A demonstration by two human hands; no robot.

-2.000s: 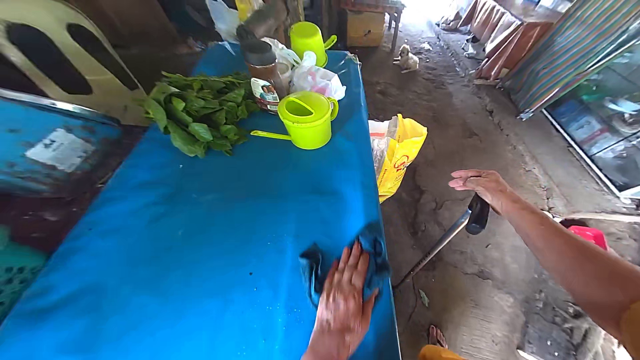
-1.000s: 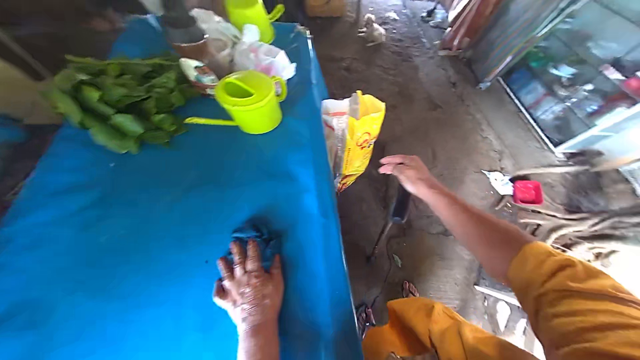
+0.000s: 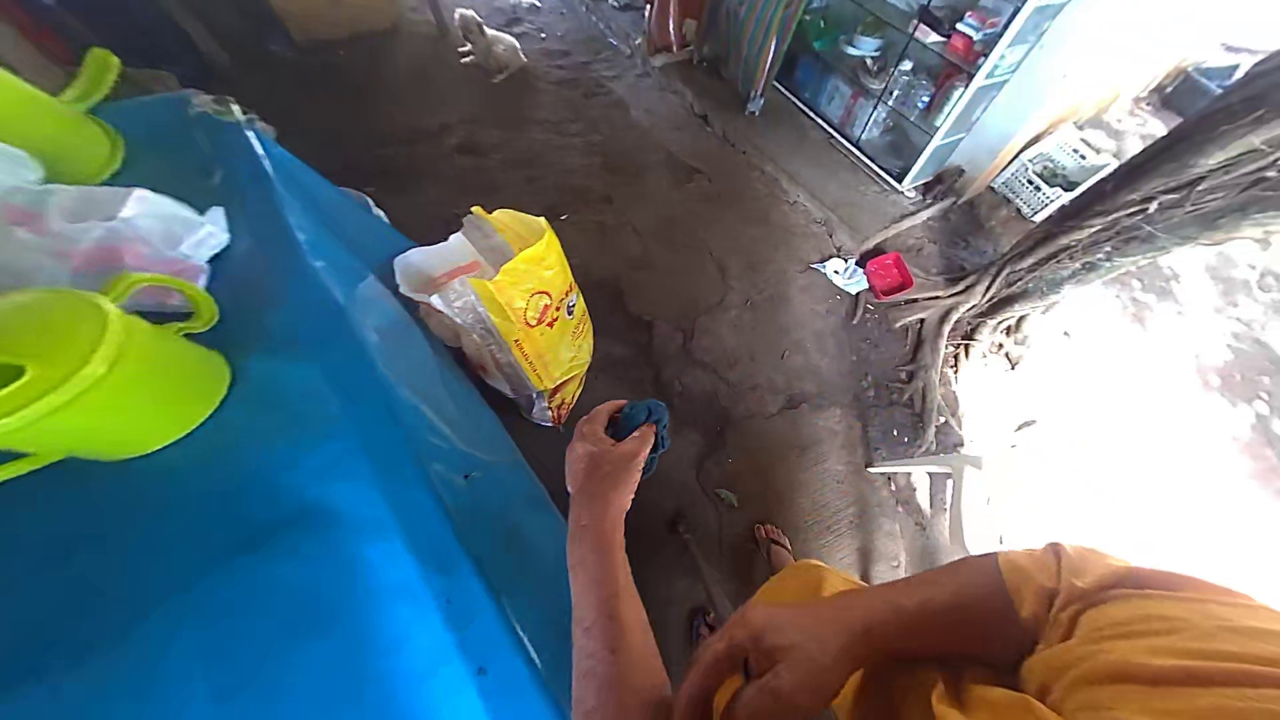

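Observation:
My left hand (image 3: 608,455) is closed around a bunched dark blue cloth (image 3: 645,430), held out past the right edge of the table with the blue cover (image 3: 300,560). Just beyond it, a yellow plastic bag (image 3: 540,320) hangs by the table's side. Low in the view, my right hand (image 3: 765,655) rests near my lap with its fingers bent down; what lies under it is mostly hidden. A lime-green plastic watering can (image 3: 120,390) stands on the table at the left.
Behind the watering can are a crumpled plastic bag (image 3: 130,235) and another lime-green container (image 3: 60,130). A small light-coloured animal (image 3: 490,45) is on the dirt floor. To the right are a glass display cabinet (image 3: 900,80), a red plastic container (image 3: 888,275) and tree roots (image 3: 940,330).
My left hand has lifted the cloth from the tabletop and moved right, past the edge. My right hand has drawn down toward my body. The view has swung right.

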